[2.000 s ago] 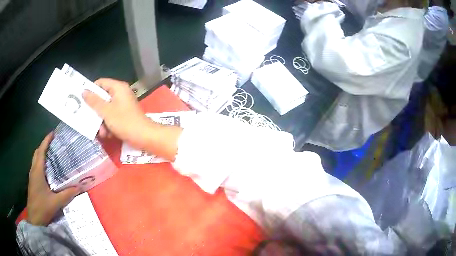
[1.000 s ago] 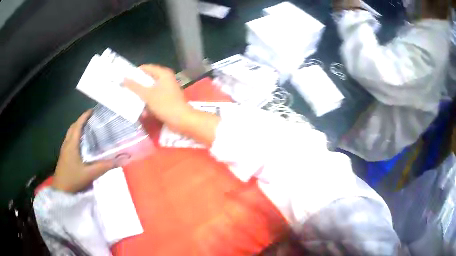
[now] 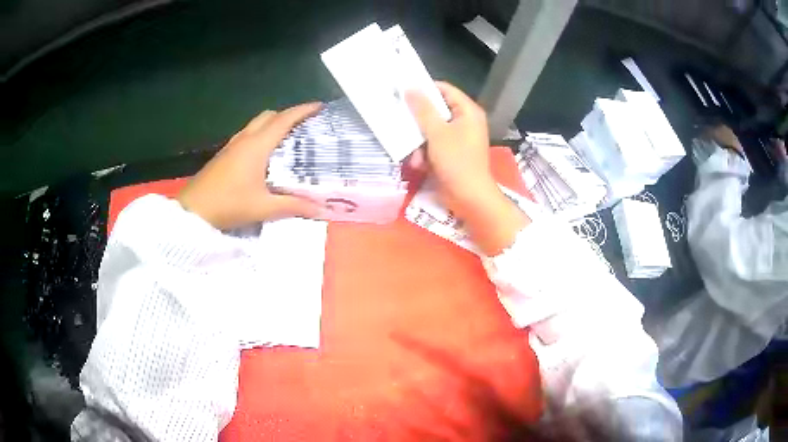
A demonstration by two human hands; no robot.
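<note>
My left hand (image 3: 252, 173) grips a thick stack of leaflets (image 3: 339, 155) by its left side, near the back edge of the red mat. The stack shows striped edges on top and a dark C-like mark on its near face. My right hand (image 3: 456, 142) holds a few white leaflets (image 3: 373, 85) between thumb and fingers, tilted above the stack's right side. Flat white inserts (image 3: 292, 285) lie on the red mat (image 3: 389, 319), partly under my left sleeve. Printed slips (image 3: 439, 216) lie partly behind my right wrist.
A grey post (image 3: 529, 65) stands behind my right hand. Right of it are printed cards (image 3: 560, 173), white bundles (image 3: 631, 138), another bundle (image 3: 642, 237) and rubber bands (image 3: 592, 229). Another person's sleeve (image 3: 734, 224) is at far right. A black tangled heap (image 3: 65, 259) lies left. The green belt (image 3: 207, 86) runs behind.
The view has swung left, so the hands, stack and mat now sit further right in the picture. Both hands keep their hold. More of the black heap and my left sleeve shows.
</note>
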